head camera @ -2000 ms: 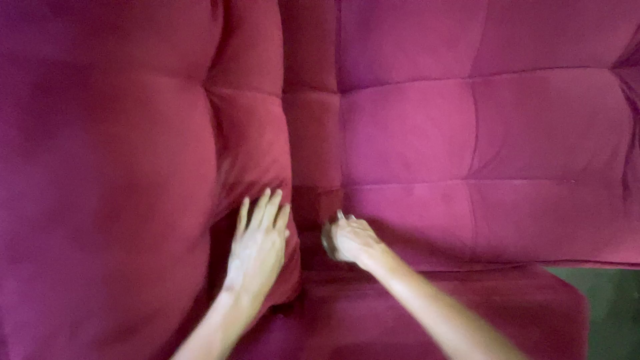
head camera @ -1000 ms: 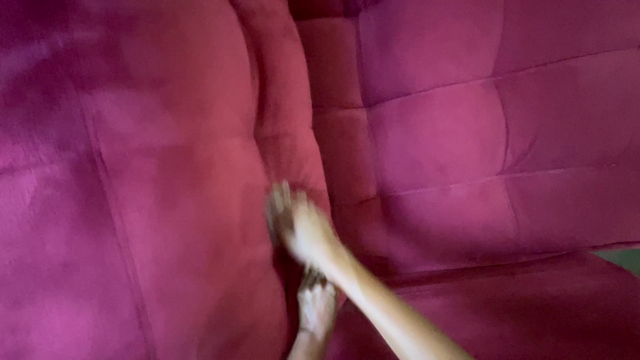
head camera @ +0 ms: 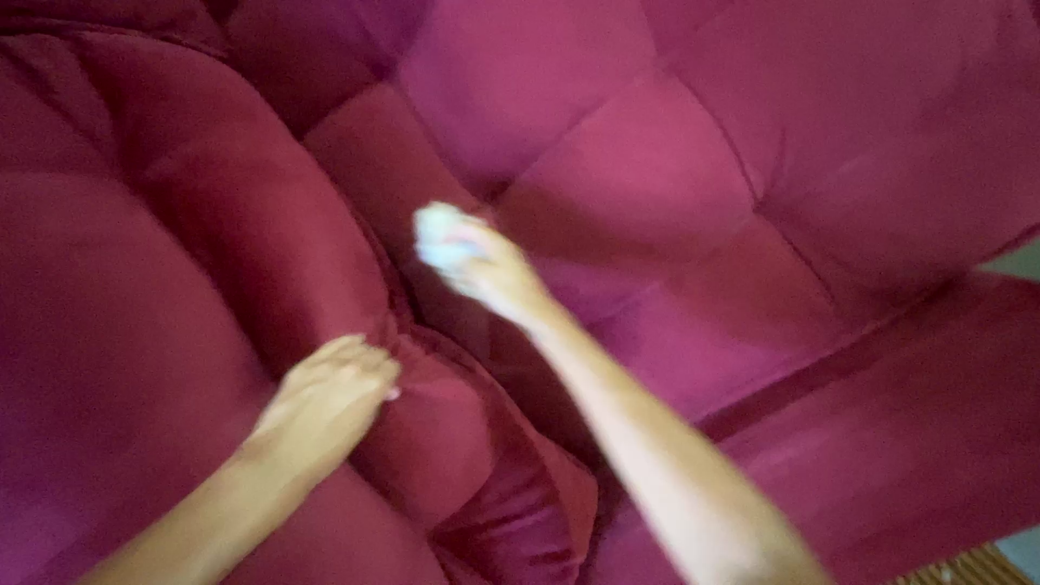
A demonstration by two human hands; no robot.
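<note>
My left hand grips the edge of a dark red velvet cushion, whose fabric puckers around the fingers. Up and to the right of it, my right hand is closed around a pale, bluish-white crumpled thing, perhaps a cloth; motion blur hides its detail. That hand is over the gap between the cushion and the tufted magenta sofa surface. The fingertips of both hands are partly hidden or blurred.
The sofa's padded surfaces fill most of the view. A smooth velvet section runs along the lower right, below a deep seam. A ribbed brownish thing shows at the bottom right corner.
My left hand, flat on the cushion two seconds ago, now grips its edge. My right hand has moved off the cushion, and a pale thing now shows in it. The view has turned.
</note>
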